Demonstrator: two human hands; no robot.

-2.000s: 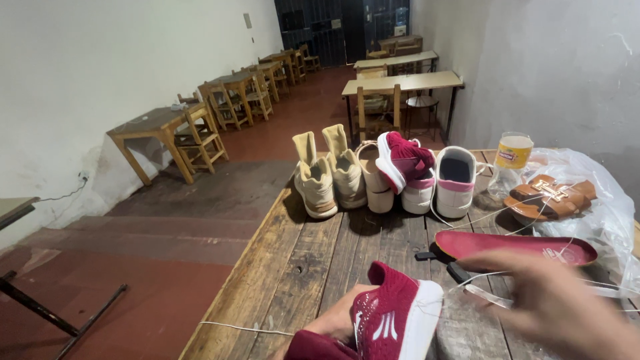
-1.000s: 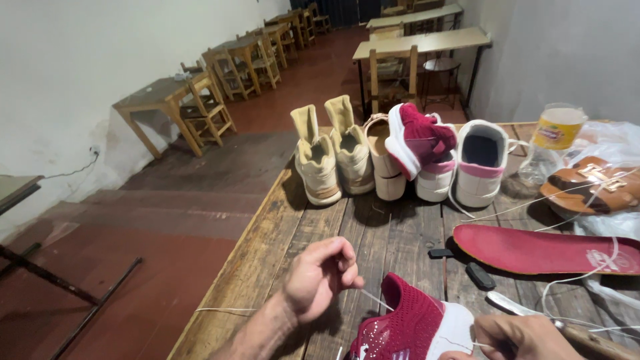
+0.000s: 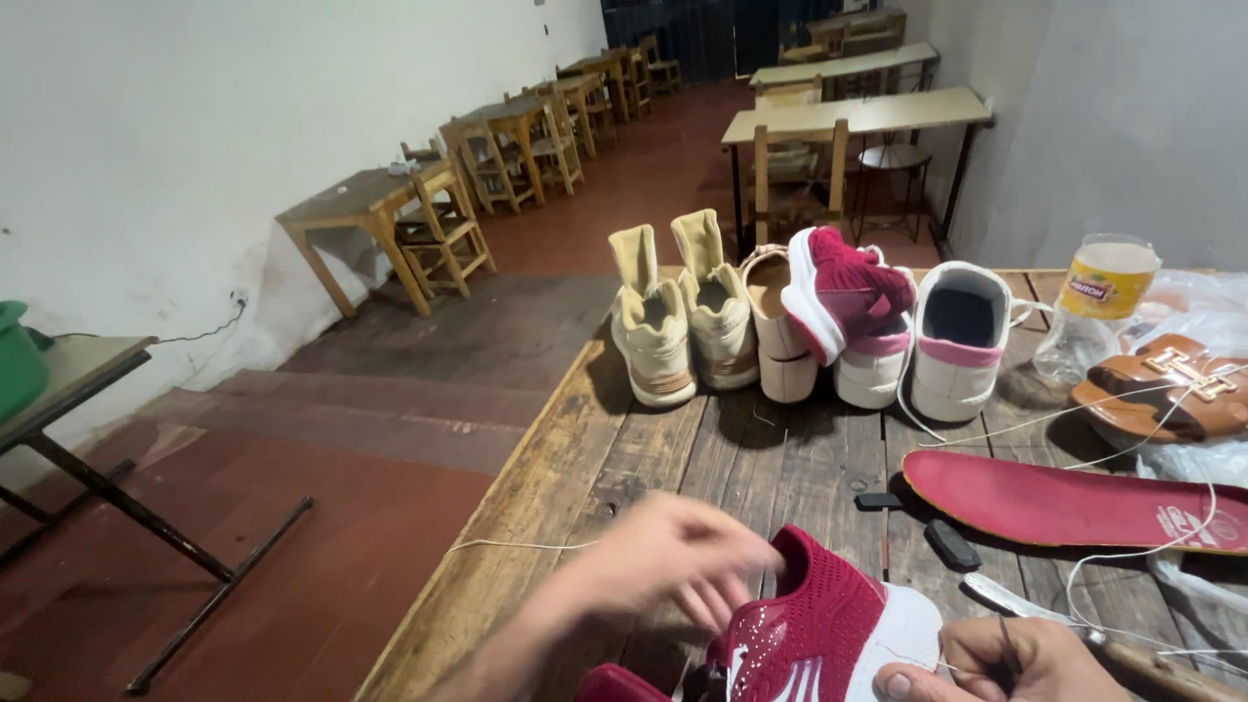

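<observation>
A dark red knit sneaker with a white sole lies at the bottom of the view, between my hands. My left hand, blurred, is at the shoe's collar opening with its fingers curled; whether it grips anything does not show. At the white sole, my right hand pinches a thin thread between thumb and fingers. Pale thread loops over the table at the right. A red insole lies beyond my right hand, with small black pieces beside it.
Beige high-top shoes, white shoes with pink trim and another red sneaker stand along the wooden table's far edge. To the right are a cut plastic bottle, a brown sandal, plastic bags and a metal-bladed tool.
Two seconds ago my left hand held the sneaker and my right was raised at the right; one second ago my left was raised beside the collar. Now it is at the opening, my right at the sole.
</observation>
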